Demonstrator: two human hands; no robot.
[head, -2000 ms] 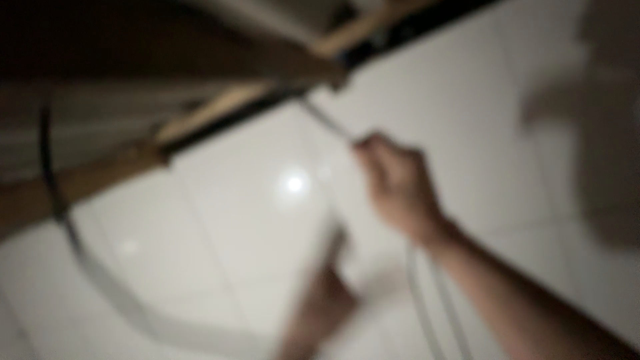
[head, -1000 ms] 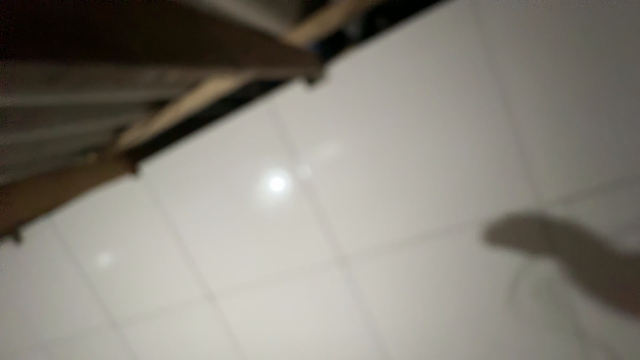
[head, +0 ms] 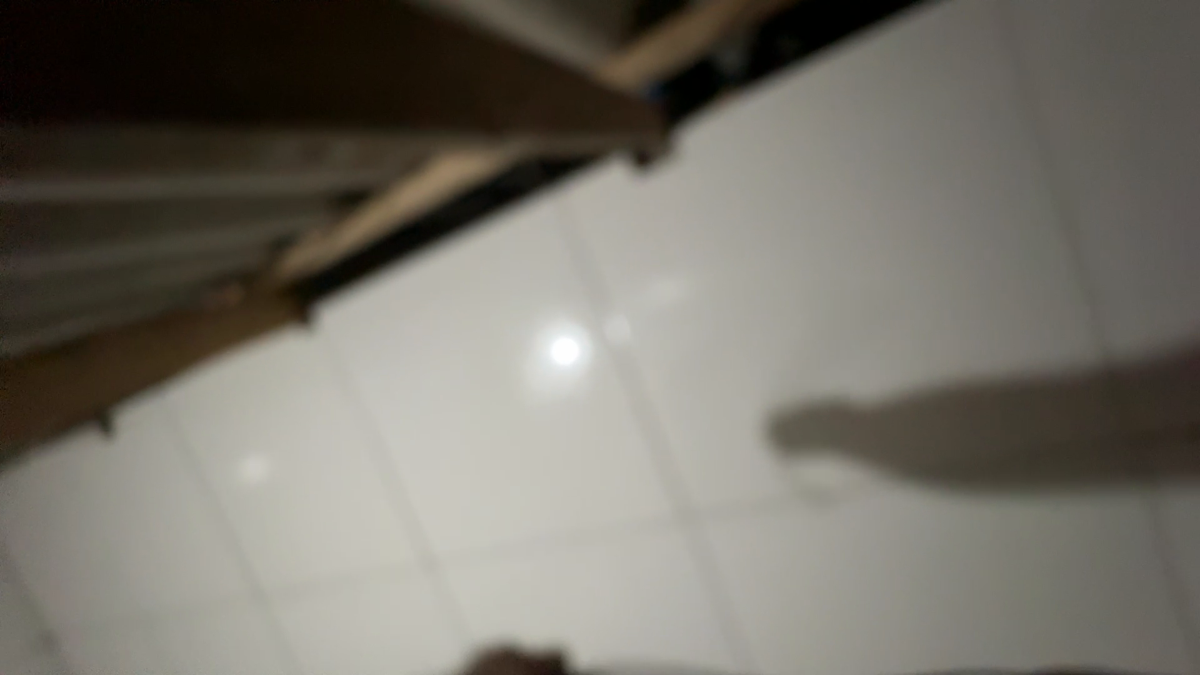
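Note:
At the bottom edge of the head view, a small blurred part of what seems to be my left hand (head: pixel 517 660) shows over the white tiled floor (head: pixel 525 450). Its fingers and anything in them are cut off by the frame. A thin grey blur runs to the right from it along the edge, too unclear to name. My right hand is outside the view. A long arm-shaped shadow (head: pixel 975 436) lies across the tiles at the right, with a faint curved shadow under its tip.
Brown wooden furniture (head: pixel 375 103) with slats or panels fills the upper left. Its lower wooden rail (head: pixel 159 361) runs diagonally, and a dark gap (head: pixel 450 220) lies under the frame along the tiles. A bright light reflection (head: pixel 564 350) shines on the floor.
Two seconds ago both hands were in view, the right one on a thin dark cable; a dark strap or cable curved at the left. These have left the view, and a small hand part now shows below.

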